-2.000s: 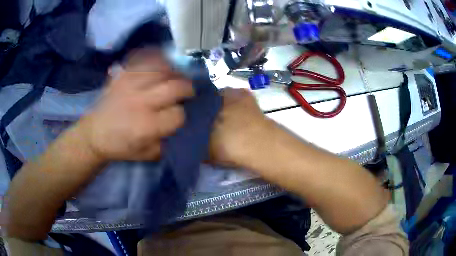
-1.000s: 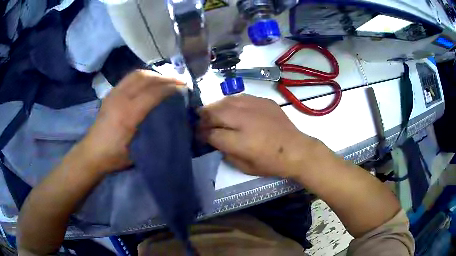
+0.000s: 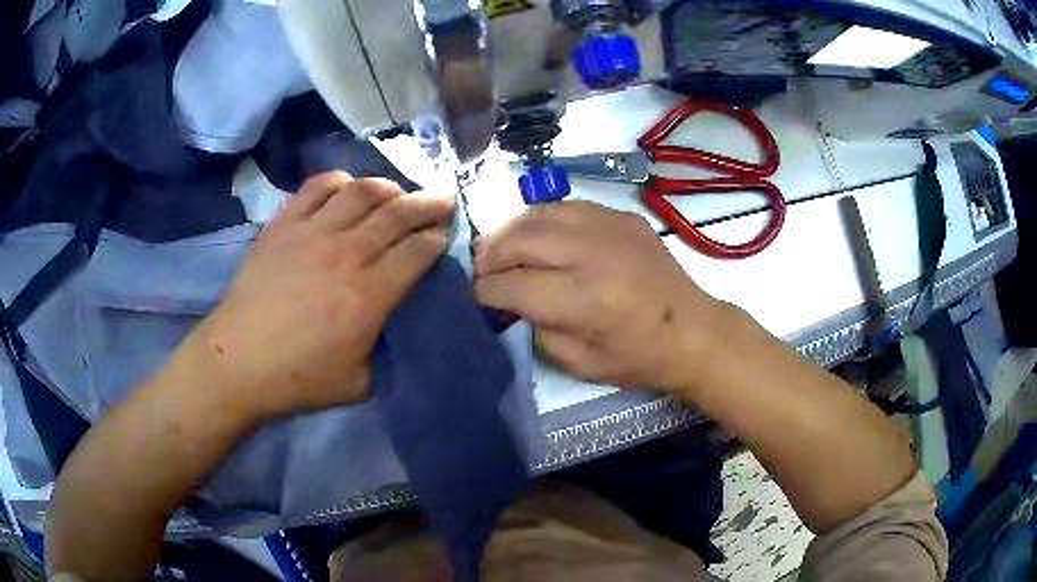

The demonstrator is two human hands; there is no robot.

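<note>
A dark navy cloth piece [image 3: 449,381] runs from the needle area down over the table's front edge, tapering to a narrow end. My left hand [image 3: 341,284] lies on its upper left part, fingertips close to the presser foot and needle [image 3: 464,176]. My right hand [image 3: 580,284] pinches the cloth's right edge just below the needle, fingers curled. Pale grey-blue cloth [image 3: 273,455] lies under my left forearm. The cloth edge at the needle is partly hidden by my fingers.
Red-handled scissors [image 3: 711,176] lie right of the needle. The white machine head [image 3: 341,57] with blue knobs [image 3: 606,57] stands above. Dark and grey cloth [image 3: 125,159] is heaped at left. A measuring tape [image 3: 614,423] runs along the front edge. Dark strips [image 3: 932,227] hang at right.
The navy piece, lifted and blurred between my hands earlier, now lies flatter below the needle. My left hand has flattened over the cloth and moved slightly right. The scissors have not moved on the table.
</note>
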